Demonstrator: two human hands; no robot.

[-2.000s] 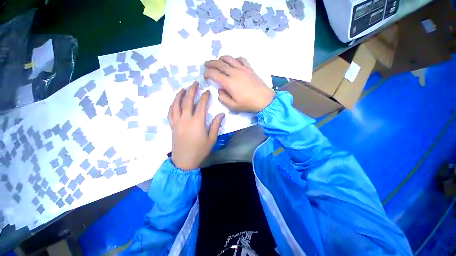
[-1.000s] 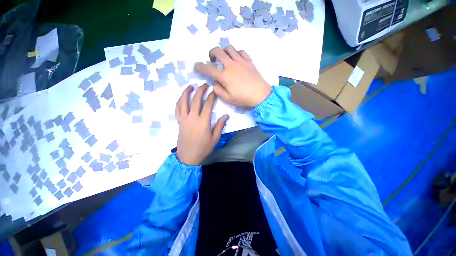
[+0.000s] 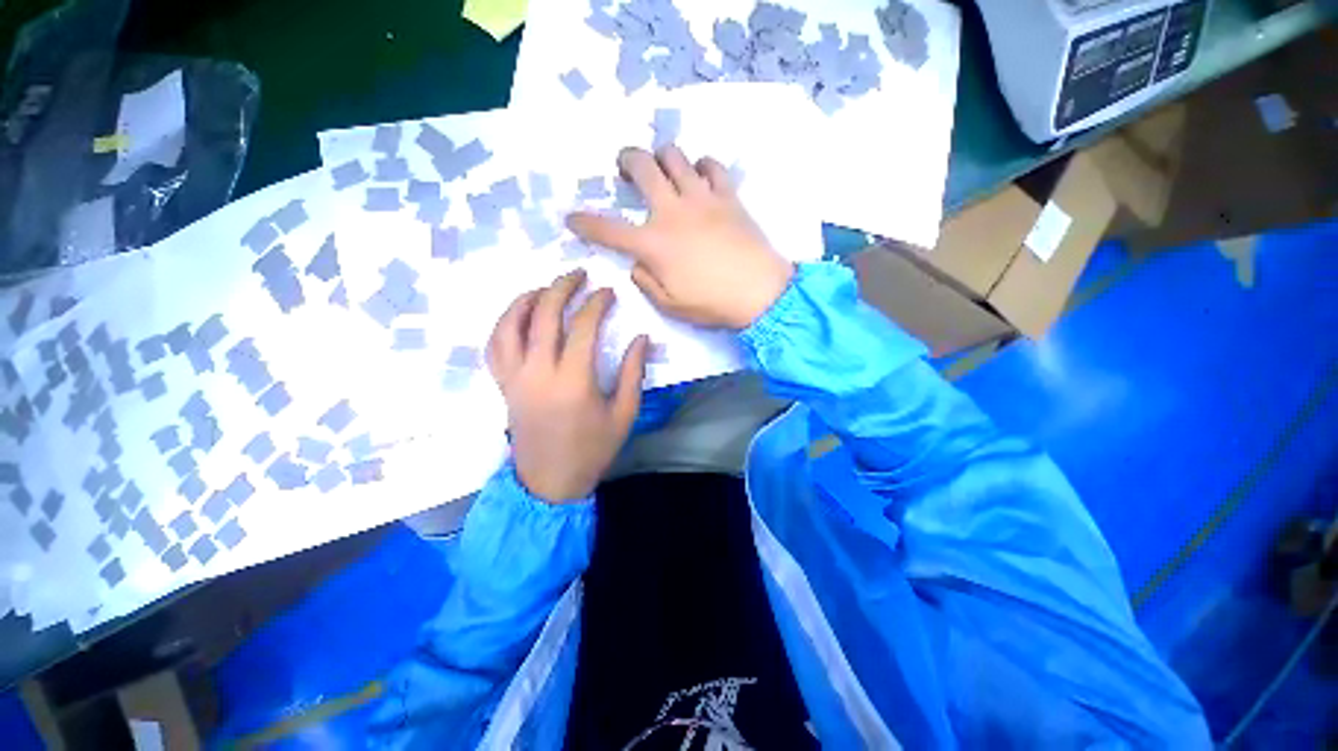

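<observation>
Many small flat grey pieces [image 3: 393, 294] lie singly and overlapping on white paper sheets [image 3: 352, 543]. A denser pile of grey pieces [image 3: 778, 56] lies on the far sheet. My right hand [image 3: 702, 242] rests palm down with fingers spread over the near sheet, a few grey pieces beside its fingertips. My left hand [image 3: 565, 385] is palm down closer to my body, its fingers spread, with a grey piece partly visible by its thumb. What lies under the palms and fingers is hidden.
A digital scale [image 3: 1093, 66] stands at the bench's far right. Clear plastic bags [image 3: 198, 140] lie at the far left on the green bench [image 3: 338, 59]. A yellow slip [image 3: 496, 15] is at the top edge. Open cardboard boxes [image 3: 976, 264] are below the bench's right edge.
Against the sheets, my left hand has shifted left and towards my body. My right hand's fingers have moved over the sheet, and grey pieces now show near its fingertips. The view has shifted slightly.
</observation>
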